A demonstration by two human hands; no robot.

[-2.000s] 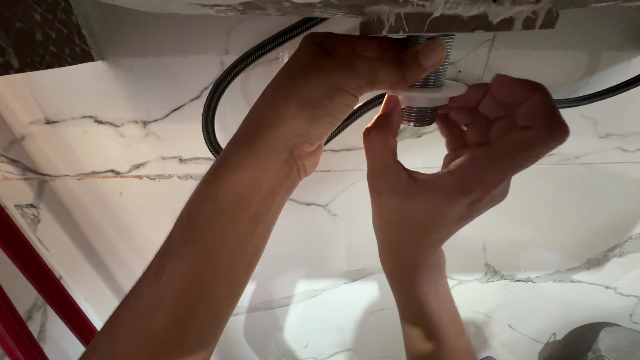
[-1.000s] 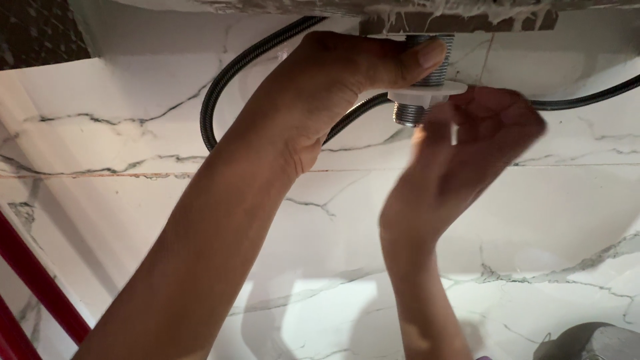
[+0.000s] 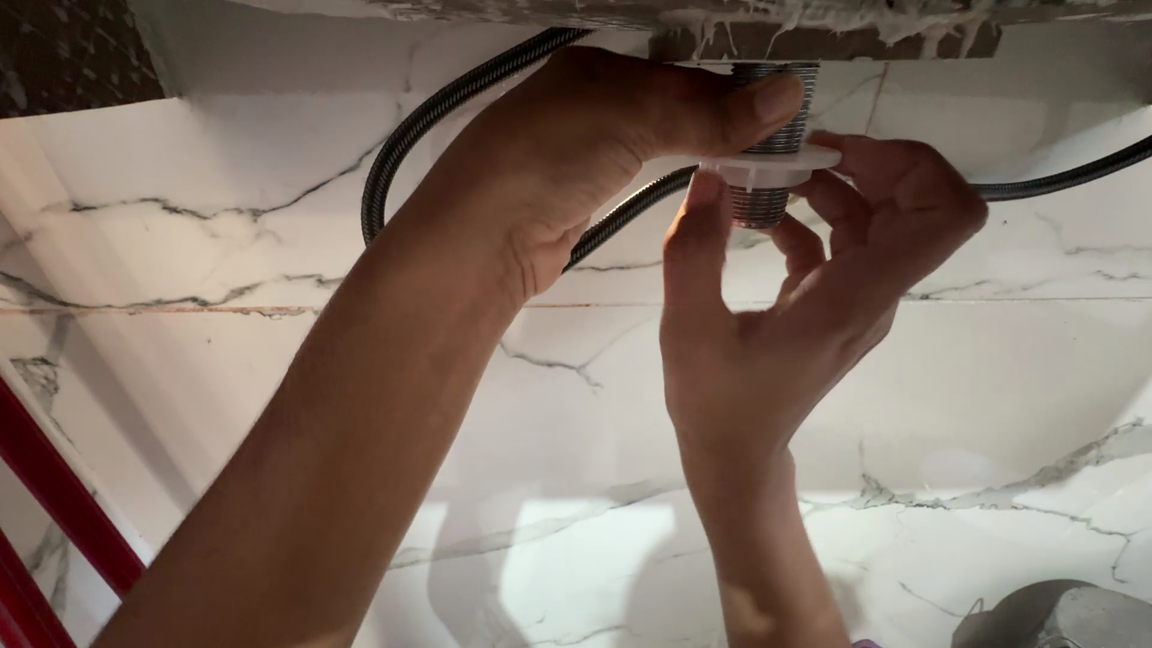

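A threaded metal shank point(image 3: 792, 126) points down from the underside of a counter or basin point(image 3: 828, 43). Around its lower part sits a white plastic flanged nut point(image 3: 776, 169), with the shank's end showing below. My left hand point(image 3: 621, 117) grips the shank above the nut, thumb across the threads; its other fingers are hidden behind. From below, my right hand point(image 3: 792, 261) has its thumb at the nut's left side and its fingers at the right, pinching it. A dark braided flexible hose point(image 3: 396, 153) loops behind my left wrist and continues at the right.
White marble-look tiles point(image 3: 576, 432) with grey veins form the surface behind. Red bars point(image 3: 63, 486) stand at the lower left. A grey rounded object point(image 3: 1053, 616) is at the lower right corner. A dark rough-faced piece point(image 3: 72, 54) juts in at the upper left.
My right hand, blurred and off the nut's left side one second ago, is back around the nut with thumb and fingers. My left hand has stayed on the shank.
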